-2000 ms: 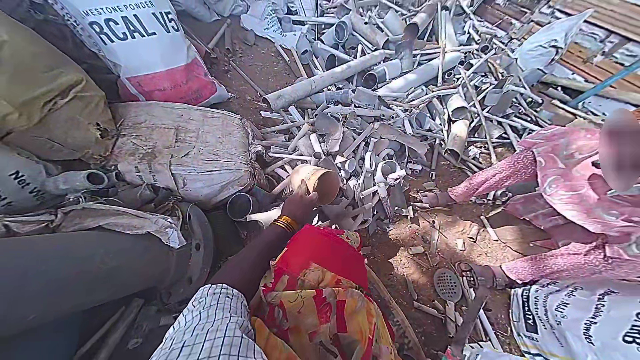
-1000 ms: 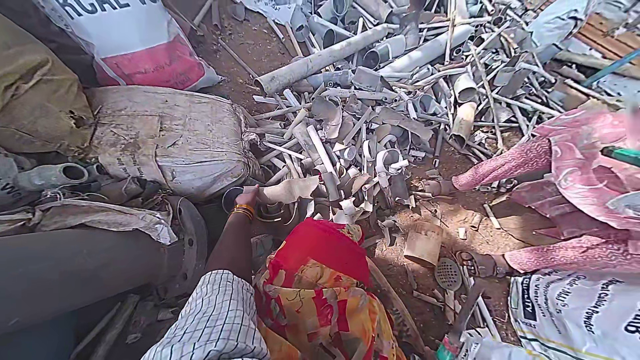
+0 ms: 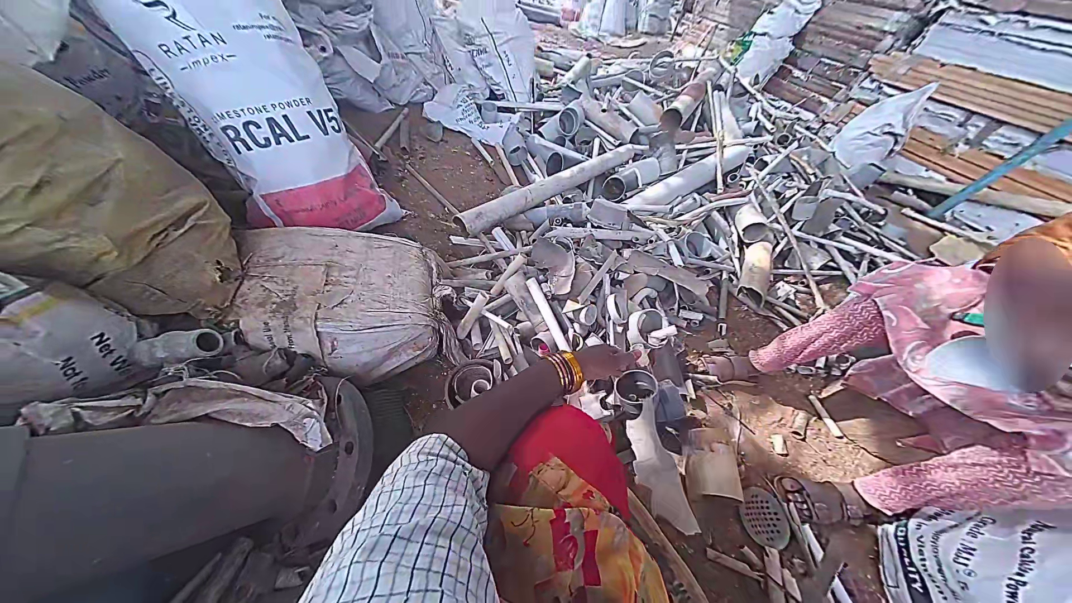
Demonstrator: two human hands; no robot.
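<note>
My left hand point(image 3: 607, 362), with yellow bangles at the wrist, reaches into a heap of grey and white plastic pipe scraps point(image 3: 586, 285). Its fingertips are beside a short grey pipe ring point(image 3: 635, 389); whether they grip anything is not visible. Below the hand lies a long curved shard of pale pipe point(image 3: 657, 473), next to a tan pipe piece point(image 3: 713, 469) on the soil. Red and yellow cloth point(image 3: 569, 469) covers my lap. My right hand is out of view.
Another person in pink clothing point(image 3: 930, 310) sits at the right, one sandalled foot point(image 3: 816, 500) near a perforated oval piece point(image 3: 765, 517). Stuffed sacks point(image 3: 335, 293) stand at the left, above a large grey pipe point(image 3: 167, 494). Stacked boards point(image 3: 971, 92) lie at the upper right.
The tan pipe piece went from my left hand to the ground at the right. The curved shard held a second ago now lies beside it, and the hand is back at the heap.
</note>
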